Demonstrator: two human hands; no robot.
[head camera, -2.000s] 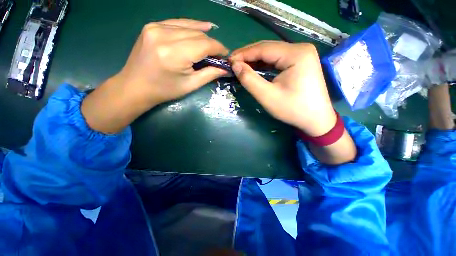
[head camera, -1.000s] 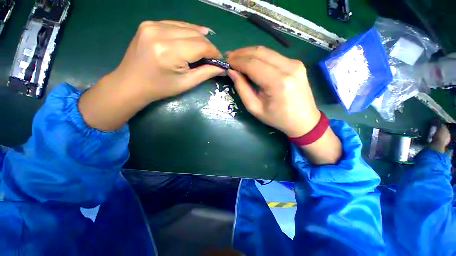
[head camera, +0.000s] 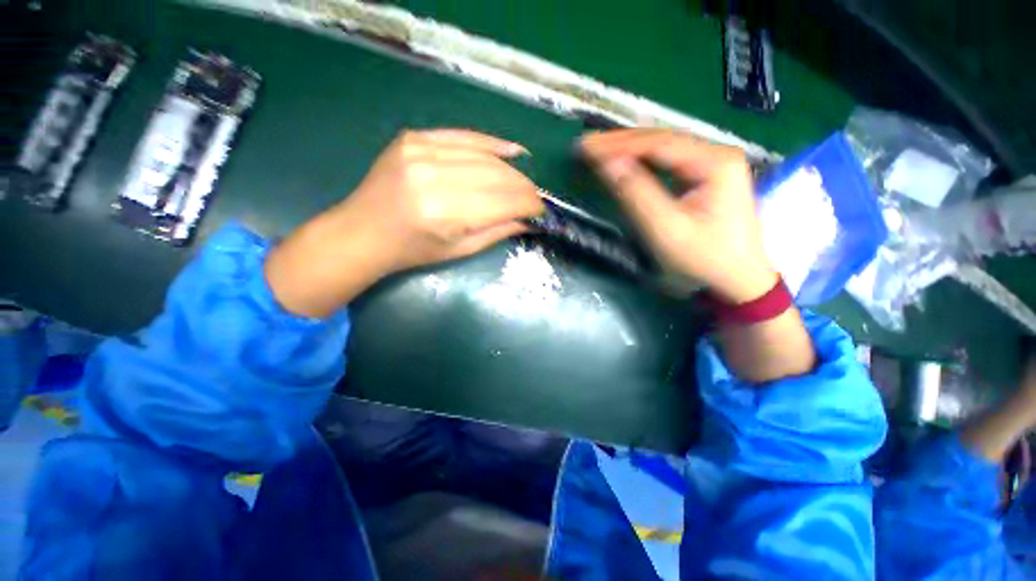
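Note:
My left hand grips one end of a dark phone mid-frame assembly, which extends to the right, tilted and blurred, above the green mat. My right hand is blurred, just above and beside the far end of the assembly, with thumb and forefinger apart. I cannot tell whether its fingertips hold a tiny part. A loose pile of small white parts lies on the mat below the assembly.
Two phone units lie at left. A worn whitish rail crosses behind my hands, with another phone unit beyond it. A blue bin of white pieces, clear plastic bags and another worker's arm are at right.
The view has shifted, showing more on the left. My right hand has come away from my left fingertips, and more of the dark assembly now shows between my hands.

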